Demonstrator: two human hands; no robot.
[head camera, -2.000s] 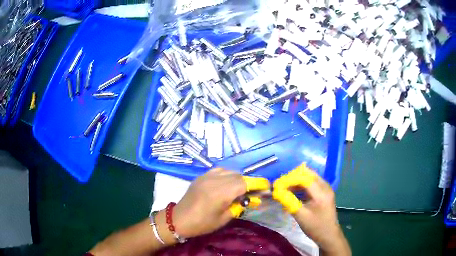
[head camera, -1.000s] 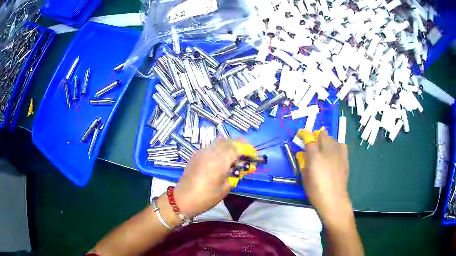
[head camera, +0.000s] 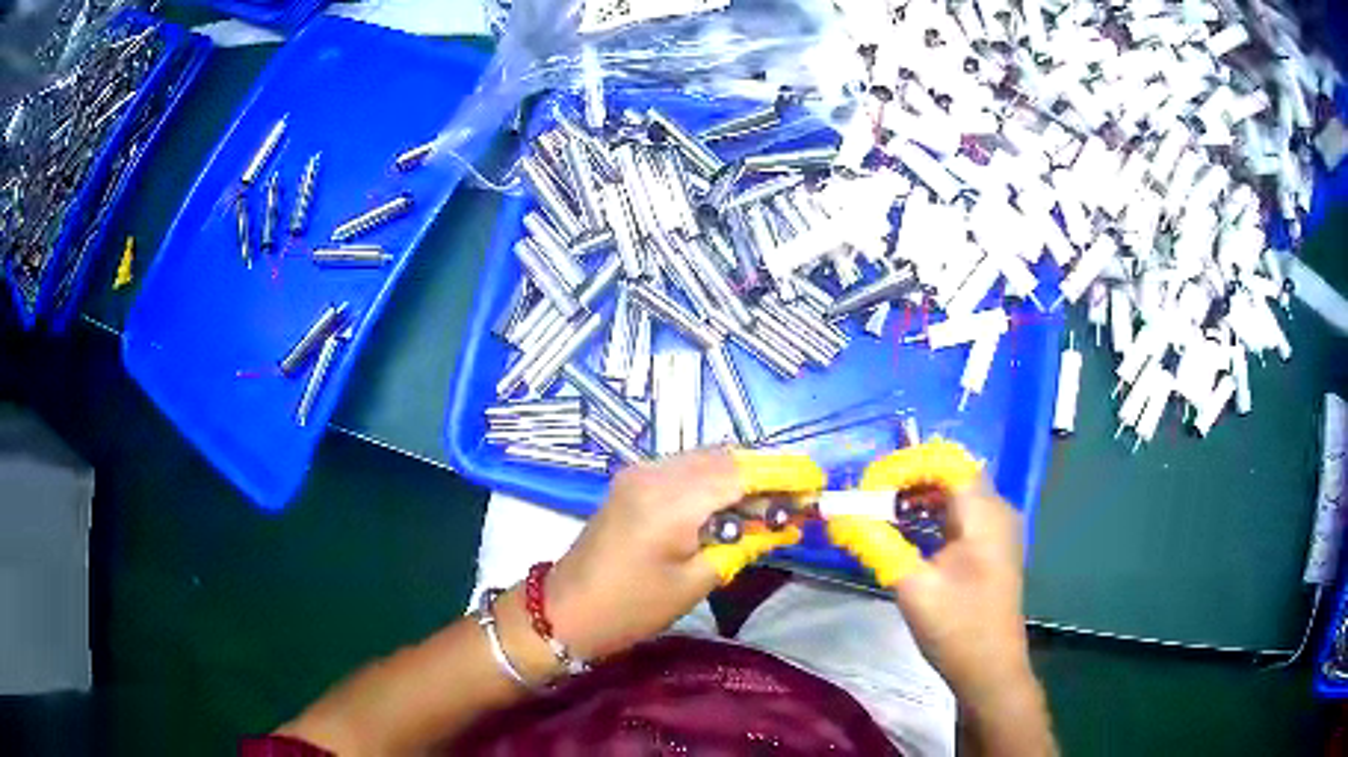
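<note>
My left hand (head camera: 673, 525), with yellow finger cots, holds metal tubes (head camera: 726, 528) with round ends showing, over the near tray's front edge. My right hand (head camera: 946, 540), also in yellow cots, pinches a white inner piece (head camera: 862, 504) between thumb and finger. Its left end is at the tubes in my left hand; whether it is inside one cannot be told. Dark round ends also show within my right hand's fingers. Many silver tubes lie in the near blue tray (head camera: 476, 388). A large heap of white pieces (head camera: 1020, 163) is at the right.
The left blue tray (head camera: 192, 392) holds several scattered tubes. A clear plastic bag (head camera: 651, 59) lies over the near tray's far edge. A side tray of slim metallic pieces (head camera: 74, 178) is at far left. A tiny yellow scrap (head camera: 124, 263) lies beside the left tray.
My right hand went from over the lap to the tray's right part, then back beside my left hand, now with a white piece. My left hand stays closed on tubes.
</note>
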